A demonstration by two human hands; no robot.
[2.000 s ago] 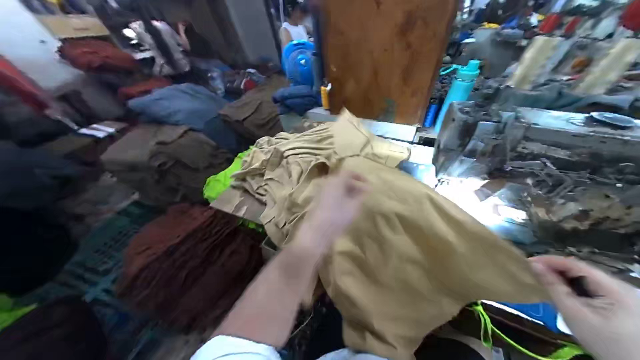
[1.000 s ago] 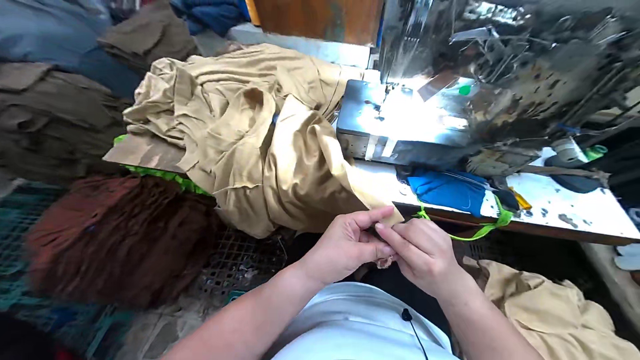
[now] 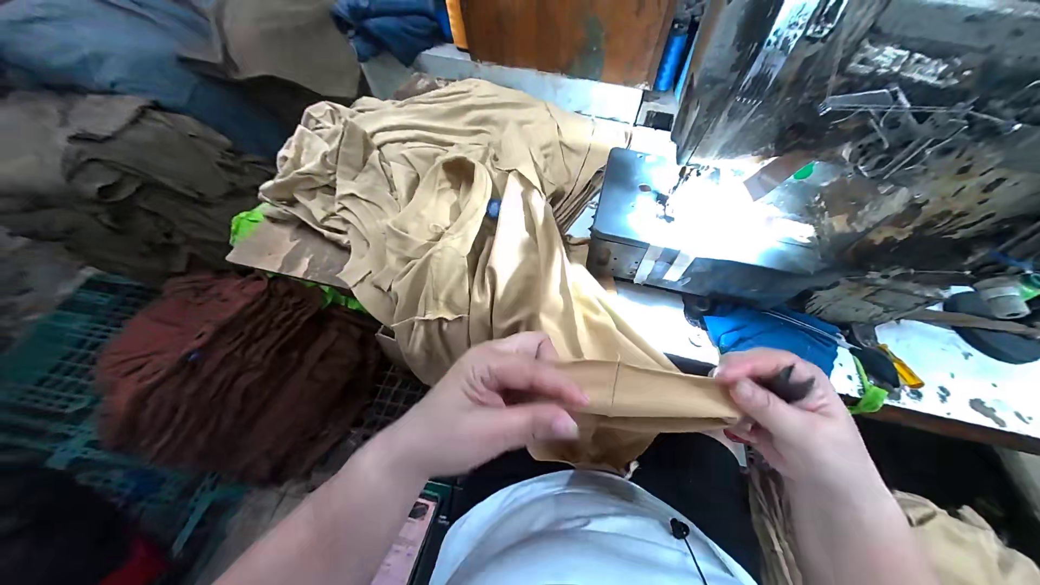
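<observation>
A tan fabric garment piece (image 3: 650, 394) with a seam across it is stretched between my hands, above my lap. My right hand (image 3: 784, 406) pinches its right end between thumb and fingers and also holds a small dark tool, perhaps thread snips. At the left end my left hand (image 3: 512, 398) has its thumb and fingers around the fabric's edge; whether they press on it is unclear. The cloth runs up to a heap of tan garments (image 3: 447, 179) on the sewing table. Right of the heap stands an industrial sewing machine (image 3: 707, 219), brightly lit.
Stacked dark red-brown fabric (image 3: 236, 374) lies low on the left, by a green plastic crate (image 3: 49, 366). Olive-brown cloth (image 3: 122, 179) is piled behind. Blue cloth (image 3: 768, 333) rests at the table's front edge. More tan fabric (image 3: 967, 536) sits at lower right.
One second ago my hands were close together on the cloth's edge; now they are apart with a band of it between them. Two seconds ago the cloth was spread wide above the table.
</observation>
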